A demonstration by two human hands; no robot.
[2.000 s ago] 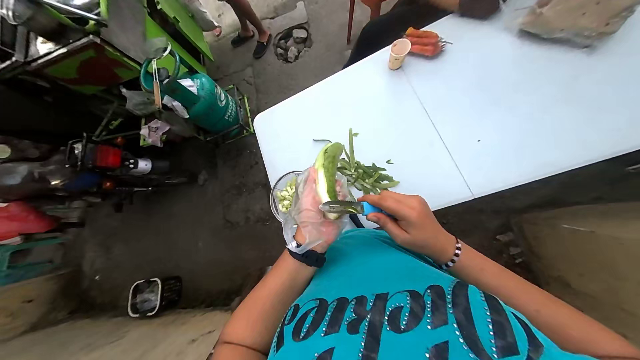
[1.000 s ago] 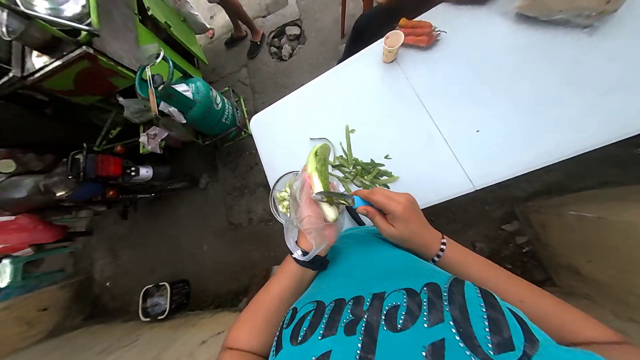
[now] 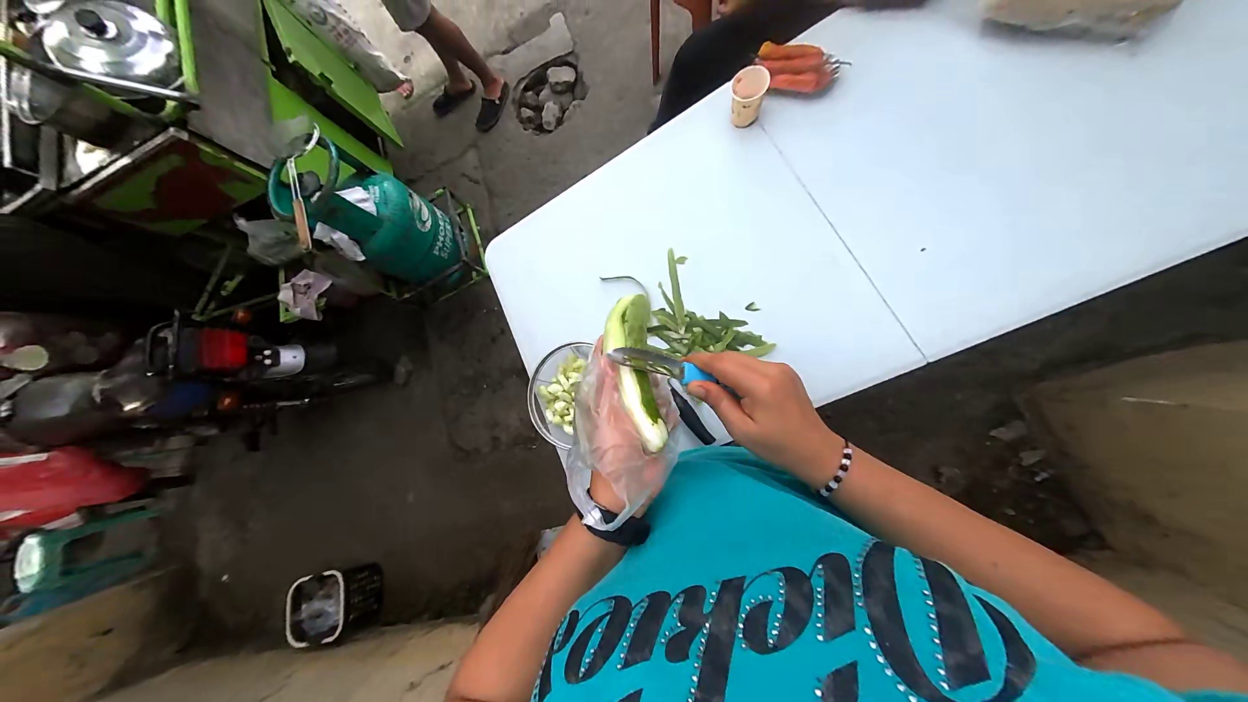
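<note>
My left hand (image 3: 616, 419), inside a clear plastic bag, holds a partly peeled cucumber (image 3: 639, 390) with pale flesh and green skin strips. My right hand (image 3: 765, 402) grips the blue handle of a peeler (image 3: 651, 361), whose metal blade lies across the cucumber. Green peelings (image 3: 707, 331) are piled on the white table just beyond. At the left, a clear bowl (image 3: 531, 400) of pale green cut pieces (image 3: 563, 392) stands near the table corner, partly hidden by the bagged hand. A black-handled utensil (image 3: 693, 417) lies at the table edge between my hands.
On the white table (image 3: 634, 205) stand a paper cup (image 3: 749, 96) and, beside it, carrots (image 3: 799, 68). A person in dark clothing sits at the far edge. A green gas cylinder (image 3: 409, 229), a motorcycle (image 3: 210, 366) and a basket (image 3: 336, 604) are to the left. Another person's legs show beyond.
The cucumber stands more upright in my left hand than two seconds ago, and more pale flesh shows. My right hand keeps hold of the peeler.
</note>
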